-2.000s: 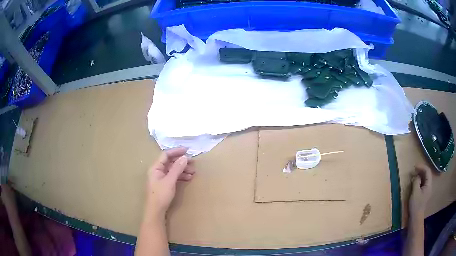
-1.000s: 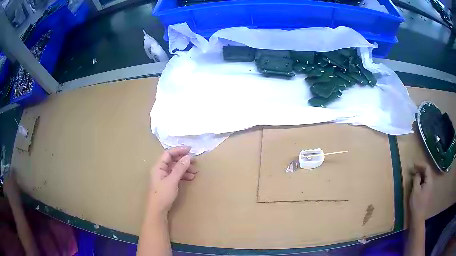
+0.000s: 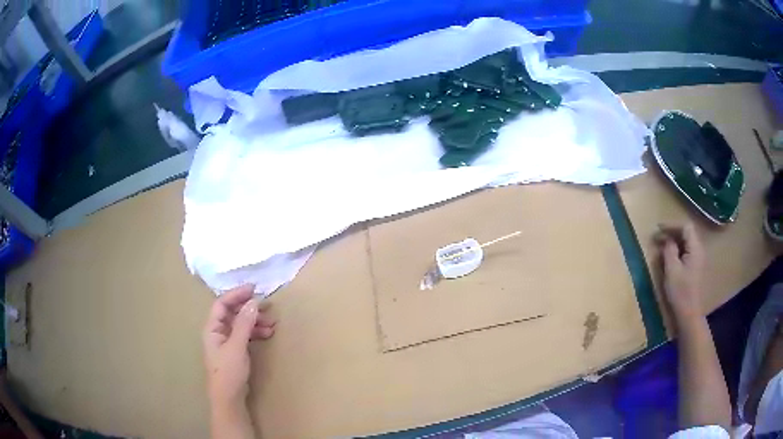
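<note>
My left hand (image 3: pixel 232 339) rests on the cardboard by the white sheet's (image 3: pixel 343 180) lower left corner, fingers loosely curled, nothing visible in it. My right hand (image 3: pixel 682 266) rests at the right past the green strip, loosely curled, no held object visible. A translucent glue cup (image 3: pixel 459 259) with a thin pale stick (image 3: pixel 501 240) stands on a cardboard pad (image 3: pixel 515 291), a shiny glue smear (image 3: pixel 427 279) beside it. Small green parts (image 3: pixel 468 111) lie piled on the sheet. A green car body (image 3: pixel 697 165) with a silver-white rim lies above my right hand.
A blue bin (image 3: pixel 386 36) with dark contents stands behind the sheet. A green strip (image 3: pixel 634 257) crosses the bench between pad and right hand. Another small pad (image 3: pixel 19 317) lies at far left. Part of another person (image 3: pixel 767 377) shows at lower right, with a dark object above.
The view has turned right and tilted, so the bench items appear shifted left and slanted. More shows at the right side. Both hands stay in nearly the same places on the bench.
</note>
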